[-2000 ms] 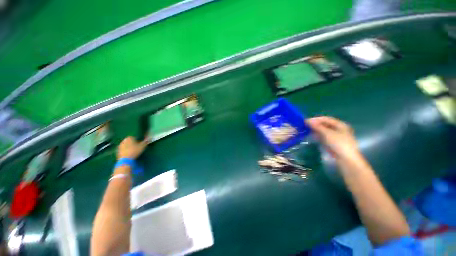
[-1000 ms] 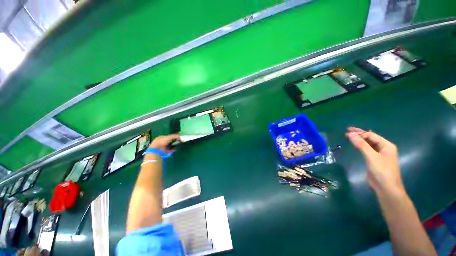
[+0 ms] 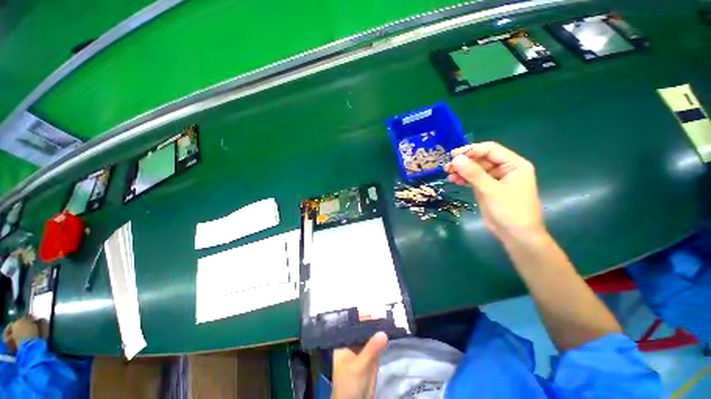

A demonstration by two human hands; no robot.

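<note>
A tablet unit (image 3: 355, 269) with a white centre and a circuit board at its far end lies at the near edge of the bench, its near end over the edge. My left hand (image 3: 360, 366) holds its near end, thumb on top. My right hand (image 3: 499, 183) is raised by the right side of the blue bin (image 3: 427, 140), thumb and fingertips pinched together; a tiny thing may be between them, too small to tell. Small tan pieces lie in the bin. A pile of thin black pieces with cream ends (image 3: 429, 200) lies just below it.
A lined white sheet (image 3: 248, 279) and a smaller white strip (image 3: 237, 224) lie left of the tablet. Long white strips (image 3: 123, 284) and a red bin (image 3: 61, 236) are farther left. Other tablet units (image 3: 493, 62) line the far side. People in blue sit at both sides.
My left hand has brought a tablet unit from the far side to the near edge, beside the lined sheet. My right hand has moved to the bin's side, fingertips now closed together.
</note>
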